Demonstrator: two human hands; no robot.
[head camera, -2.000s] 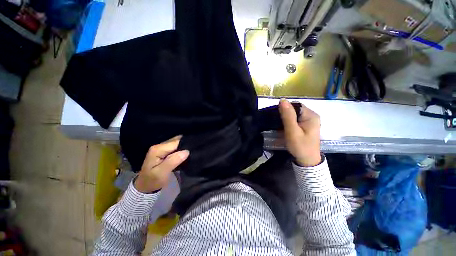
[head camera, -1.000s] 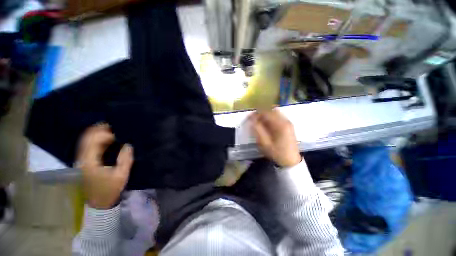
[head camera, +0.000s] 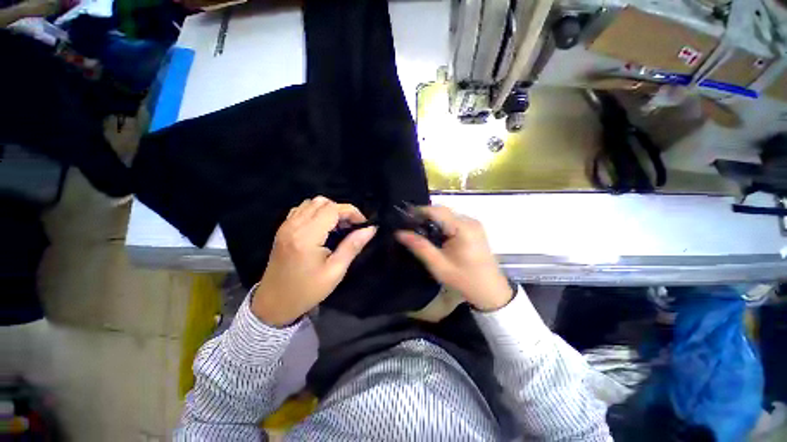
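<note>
The black garment piece (head camera: 259, 155) lies left of the machine and hangs over the table's front edge. My left hand (head camera: 312, 250) pinches a fold of the black cloth near the edge; whether the zip is in it I cannot tell, black on black. My right hand (head camera: 457, 252) is close beside it, closed on a small dark pointed tool, apparently the thread snips (head camera: 418, 221), partly hidden by the fingers. The blades point left towards the pinched cloth.
The sewing machine head (head camera: 479, 60) stands behind on the right, over the brass-yellow bed (head camera: 535, 168). Black scissors (head camera: 628, 160) lie on the bed. A blue strip (head camera: 171, 91) is at the table's left edge. A blue bag (head camera: 712, 363) is below right.
My hands have come together over the cloth at the table edge. The blue-handled snips are gone from the bed, and my right hand now holds a small dark tool.
</note>
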